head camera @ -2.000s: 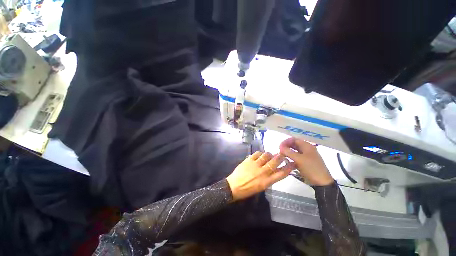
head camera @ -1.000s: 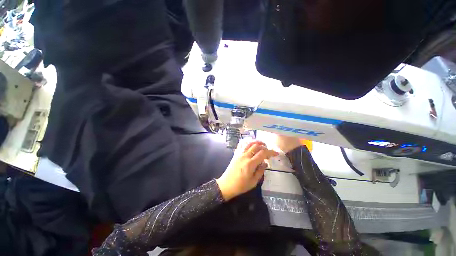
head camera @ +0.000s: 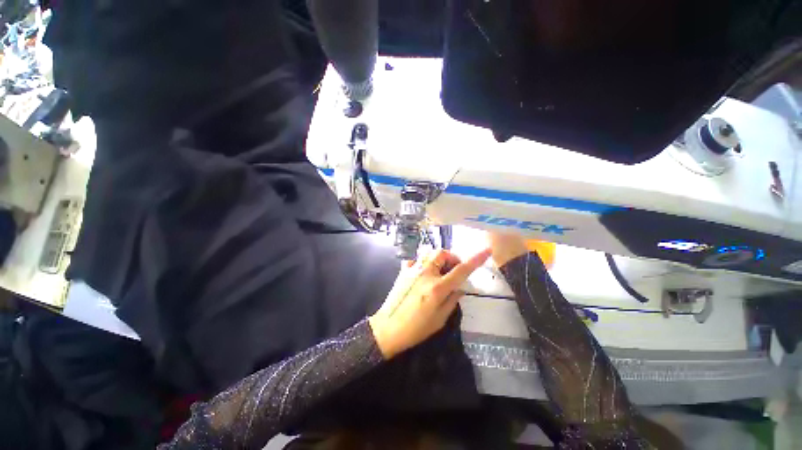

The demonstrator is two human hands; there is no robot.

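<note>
A large black garment panel [head camera: 299,281] lies over the table left of the needle area. My left hand [head camera: 418,299] rests at its right edge, just below the presser foot [head camera: 407,242], index finger stretched out to the right. Whether it grips anything cannot be told. My right hand [head camera: 506,246] reaches under the head of the white JACK machine [head camera: 528,198]; its fingers are hidden by the head and glare. The needle is lost in glare.
An orange-yellow lump [head camera: 543,254] lies on the bed beside my right wrist. A ruler strip [head camera: 668,365] runs along the front edge. A beige machine [head camera: 31,176] stands at left. A dark tube [head camera: 345,39] and black cloth [head camera: 607,70] hang above the head.
My right hand has left my left hand's fingertips and moved under the machine head. My left hand has shifted slightly left, its index finger now extended. The camera view has shifted.
</note>
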